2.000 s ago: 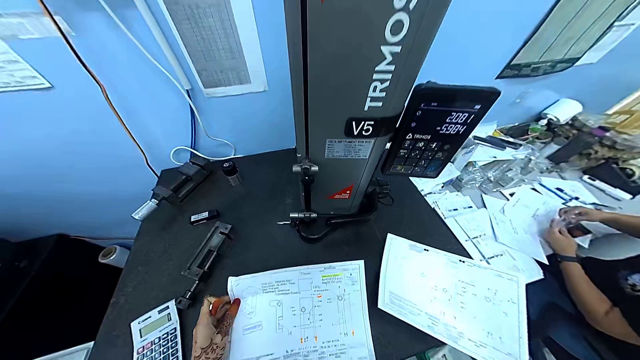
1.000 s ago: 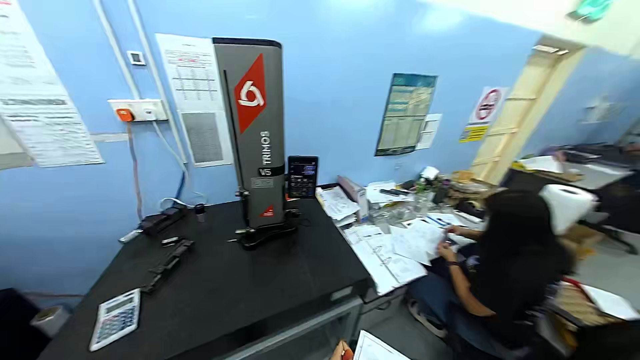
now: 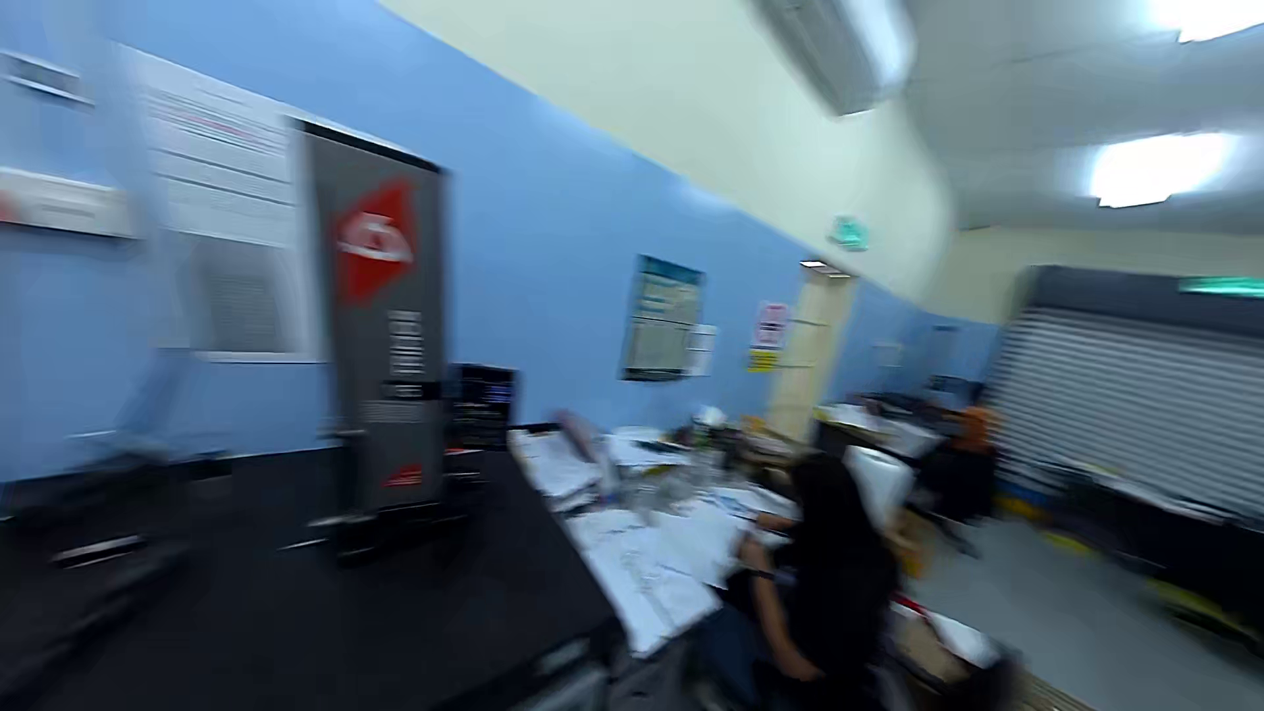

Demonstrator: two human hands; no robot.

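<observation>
Neither my left hand nor my right hand is in the head view. A tall grey Trimos height gauge (image 3: pixel 380 316) stands upright on a black table (image 3: pixel 326 612) at the left, blurred. Its small dark display unit (image 3: pixel 482 405) is just to the right of the column. A thin probe (image 3: pixel 314 543) points left from the gauge's lower part. Farther left on the table lies a small dark object with a light stripe (image 3: pixel 99 551), too blurred to name.
A person in black (image 3: pixel 839 583) sits right of the black table, hands at a desk covered with papers (image 3: pixel 642 573). Beyond are a white chair back (image 3: pixel 879 479), another person (image 3: pixel 973 444), a doorway (image 3: pixel 812 346) and a roller shutter (image 3: pixel 1145 395). An air conditioner (image 3: pixel 839 49) hangs above.
The view has swung up and right. Two seconds ago a hand touched a drawing beside a calculator; one second ago fingers and a paper showed at the bottom edge. None of these shows now.
</observation>
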